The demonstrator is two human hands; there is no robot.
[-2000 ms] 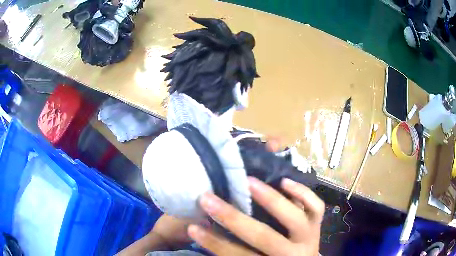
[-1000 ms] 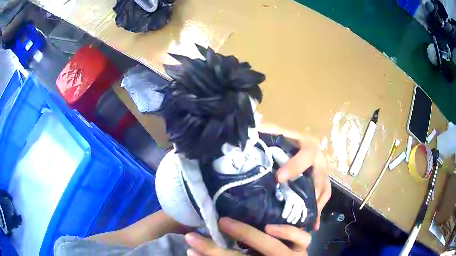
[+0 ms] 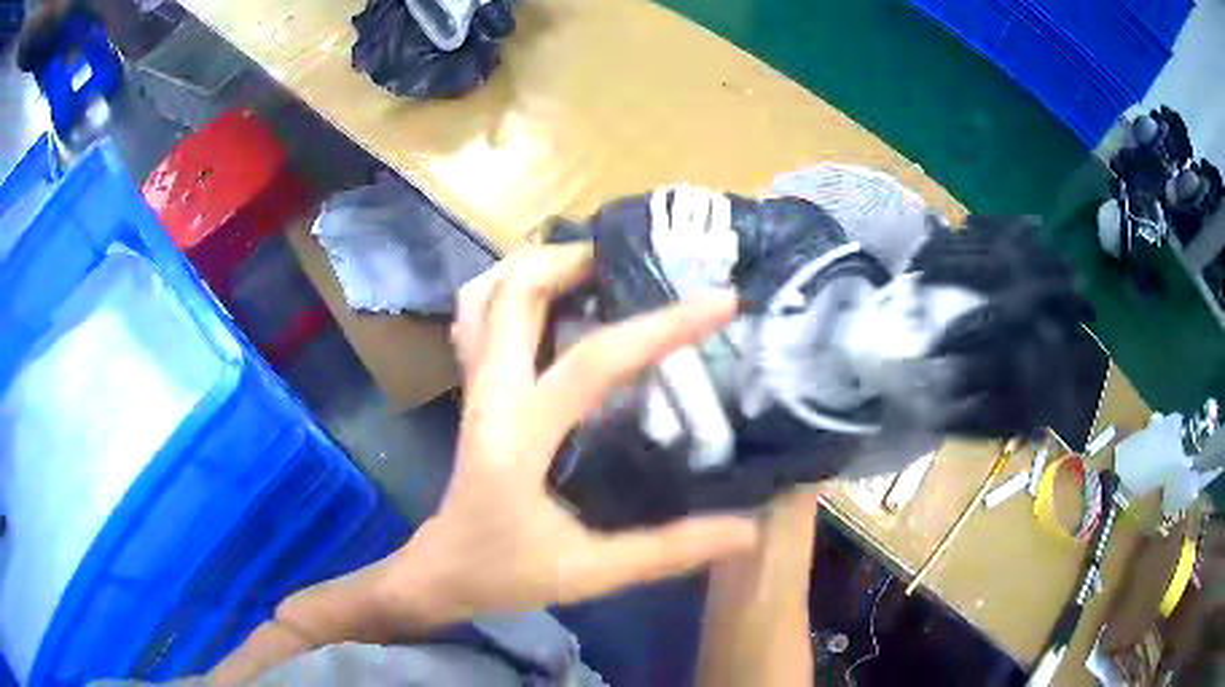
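Observation:
The figure [image 3: 806,336] is held tilted on its side above the bench's front edge. Its spiky black head points right and is blurred; its pale crossed arms face me. The ribbed straw hat [image 3: 860,201] shows behind its far shoulder. My left hand [image 3: 551,430] grips the figure's lower end at the left, fingers spread around it. My right forearm rises from the bottom edge behind the figure; that hand is hidden, so its grip cannot be seen.
Blue crates [image 3: 202,470], a red stool [image 3: 222,181] and a grey-white rag [image 3: 396,248] are at left. Another dark figure [image 3: 430,40] stands at the bench's back. A thin brush [image 3: 961,517], yellow tape roll [image 3: 1068,497] and white bottle [image 3: 1162,456] lie at right.
The figure has turned from upright onto its side, head now to the right, and is raised. My left hand has come into clear view at its lower end. My right hand has gone behind it.

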